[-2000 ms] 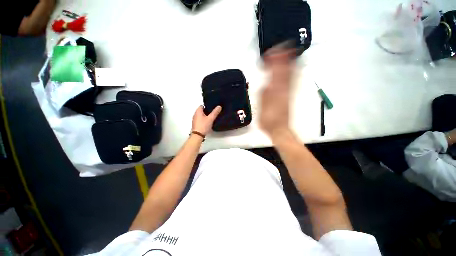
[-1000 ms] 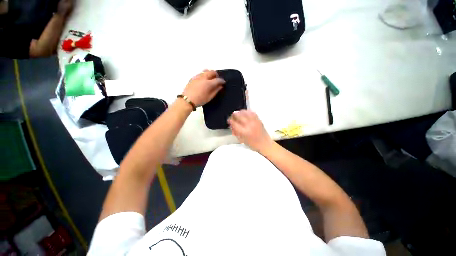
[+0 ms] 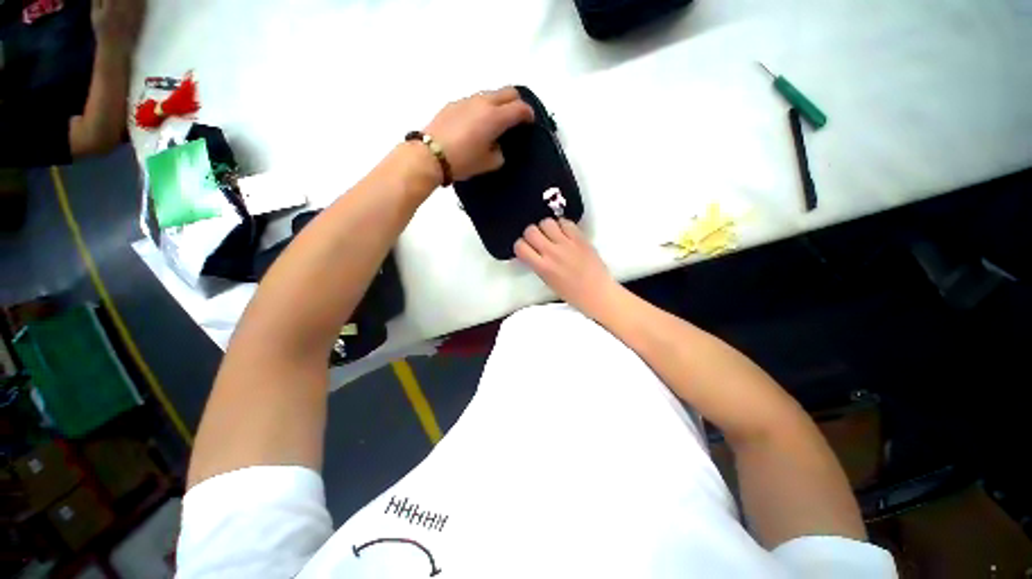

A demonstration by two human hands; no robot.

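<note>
A small black crossbody bag [image 3: 523,187] lies flat on the white table in front of me, its small white logo badge [image 3: 555,201] at the lower right corner. My left hand [image 3: 479,130] is on the bag's upper part, with the fingers bent over its top face. My right hand [image 3: 560,255] is at the bag's bottom edge, with the fingertips on it just below the badge. The underside of the bag is hidden.
Yellow scraps [image 3: 710,233] lie by the table edge, with a green-handled tool [image 3: 800,102] and a black stick [image 3: 802,161] beyond. Black bags [image 3: 379,308] are partly behind my left arm. A green card [image 3: 182,183] and red item [image 3: 168,103] are at left. Another person's arm [image 3: 102,91] is far left.
Two seconds ago my left hand held the bag's lower left side and my right was blurred near another bag. Both hands are now on this bag. Since one second ago, the badge has come into view.
</note>
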